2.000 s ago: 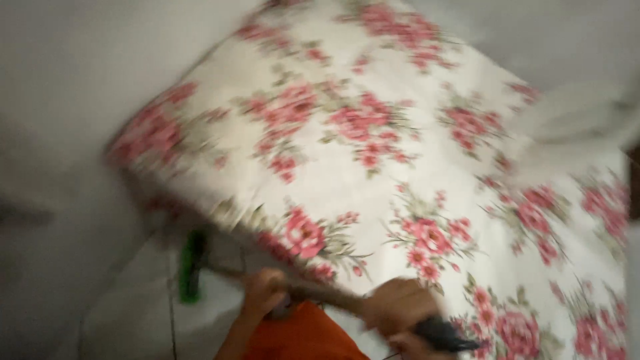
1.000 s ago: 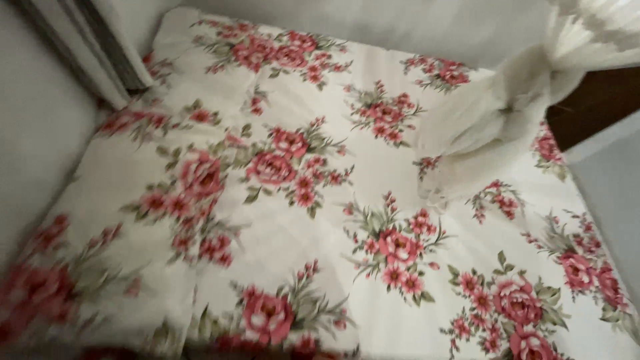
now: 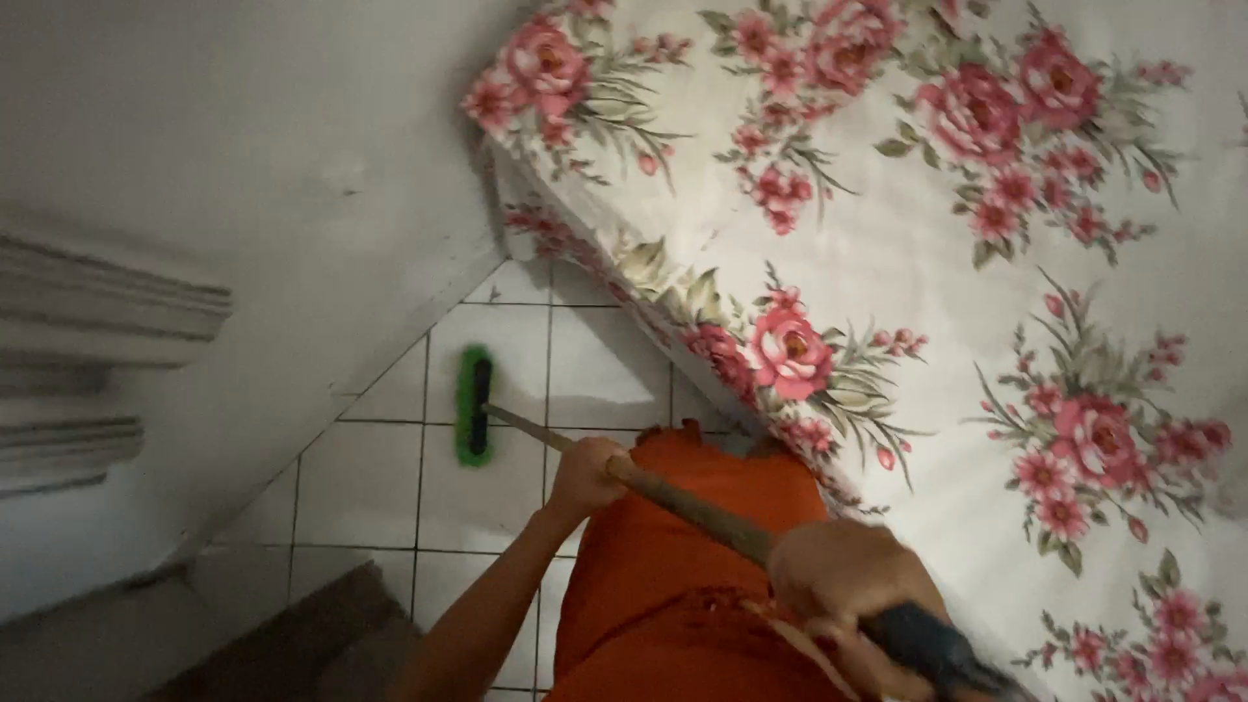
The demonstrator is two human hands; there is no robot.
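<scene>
A push broom with green bristles and a black head point(image 3: 475, 405) rests on the white tiled floor, left of the bed. My left hand point(image 3: 588, 478) is closed around the lower part of its wooden handle point(image 3: 702, 512). Nearer to me, my right hand point(image 3: 853, 595) grips the upper handle, just below the black grip point(image 3: 926, 643) at its end. That grip runs toward the lower right and is slightly blurred. Orange clothing point(image 3: 682, 585) on my body shows beneath the handle.
A bed with a floral sheet point(image 3: 907, 253) fills the right side, its edge slanting down beside my body. A pale wall point(image 3: 341, 175) bounds the floor at left, with hanging folded fabric point(image 3: 107, 302) there. A dark brown surface point(image 3: 302, 624) lies at lower left.
One second ago the view showed mostly the bed, without my hands or the broom; both are in view again. Two seconds ago both hands were also on the handle.
</scene>
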